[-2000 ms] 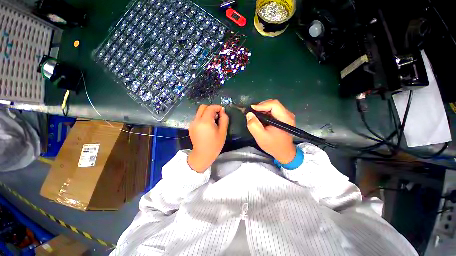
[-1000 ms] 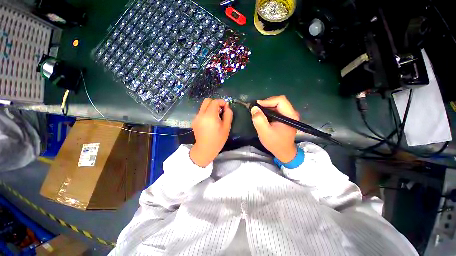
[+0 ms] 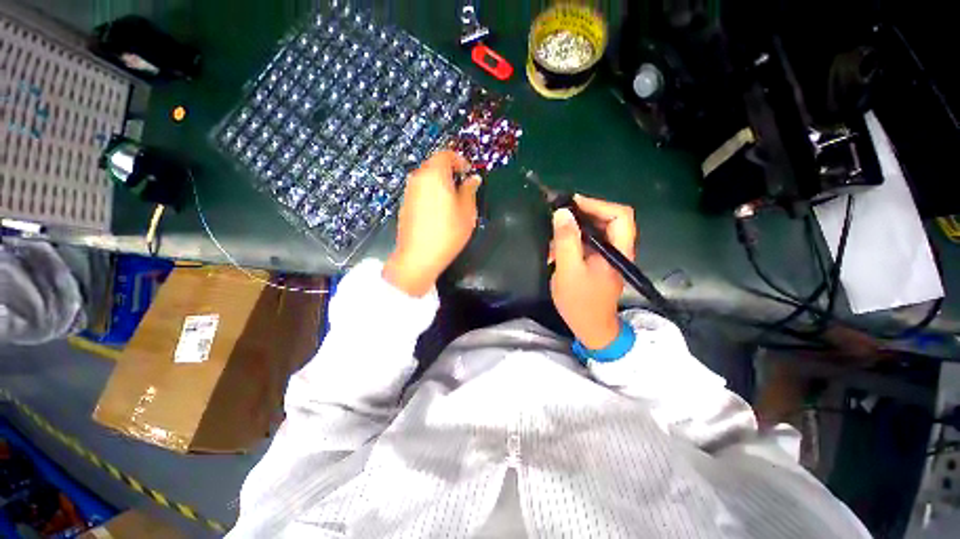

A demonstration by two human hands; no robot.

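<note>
My right hand (image 3: 592, 268) holds the black soldering iron (image 3: 621, 263) like a pen, its thin tip pointing up and left over the mat. My left hand (image 3: 434, 219) is at the near edge of the loose pile of small red, white and dark parts (image 3: 488, 137), fingers bent together; whether it holds a part is hidden. The clear blister tray (image 3: 337, 126) with silvery-dark pieces in its pockets lies left of the pile. A thin pale solder strand (image 3: 226, 253) runs from the black stand at the left toward my left sleeve.
A yellow-rimmed tin (image 3: 565, 53) stands behind the pile, beside a red item (image 3: 492, 61). The black station (image 3: 790, 137), cables and white paper (image 3: 884, 232) are at the right. A perforated rack (image 3: 58, 126) is far left. A cardboard box (image 3: 200, 358) is below the bench.
My left hand has moved forward to the pile, away from the iron tip. My right hand has shifted right with the iron, its tip now farther forward. The view has shifted slightly.
</note>
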